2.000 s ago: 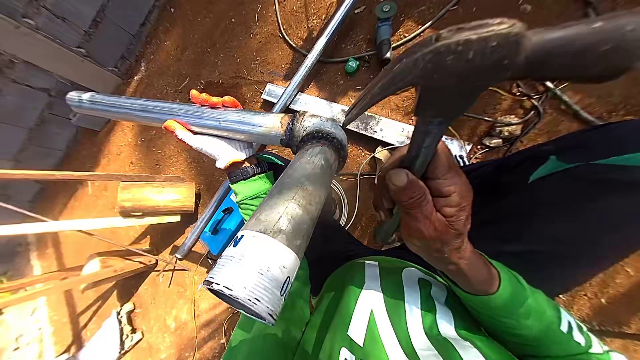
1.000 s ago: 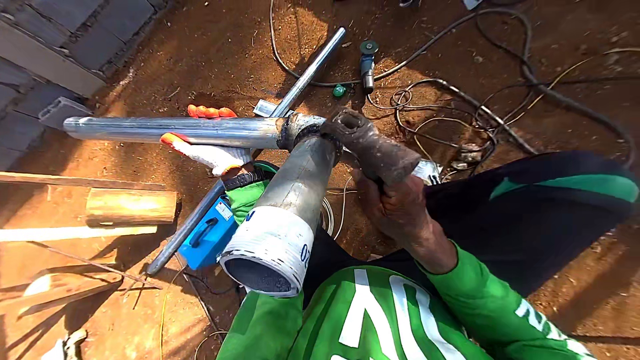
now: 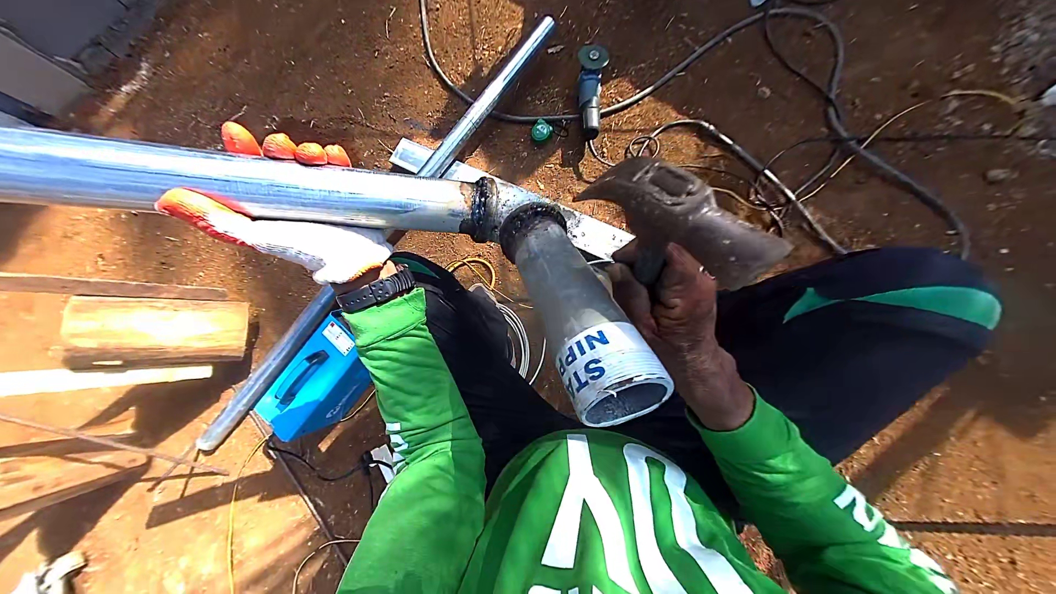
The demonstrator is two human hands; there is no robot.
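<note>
My left hand (image 3: 318, 247), in a white knit glove with orange coated fingers, grips a long galvanized steel pipe (image 3: 355, 198) from below. The pipe ends at a dark weld joint, from which a shorter threaded pipe (image 3: 569, 297) with a white printed band runs down toward my lap. My bare right hand (image 3: 676, 309) holds the handle of a claw hammer (image 3: 693, 206) beside the shorter pipe. The hammer's worn head is just right of the joint; its handle is mostly hidden by my fingers. Black slag-like rings mark the welds.
On the dirt lie another steel pipe (image 3: 495, 99), a flat metal bar (image 3: 602, 235), an angle grinder (image 3: 590, 91) and a small green item (image 3: 541, 130). A blue case with a handle (image 3: 318, 379) stands at left near a wood block (image 3: 157, 326). Cables (image 3: 833, 91) snake across the upper right.
The hammer has moved from above the joint to its right side, and its head has turned. The long pipe and my left hand now appear farther left and nearer. My left hand stays on the pipe.
</note>
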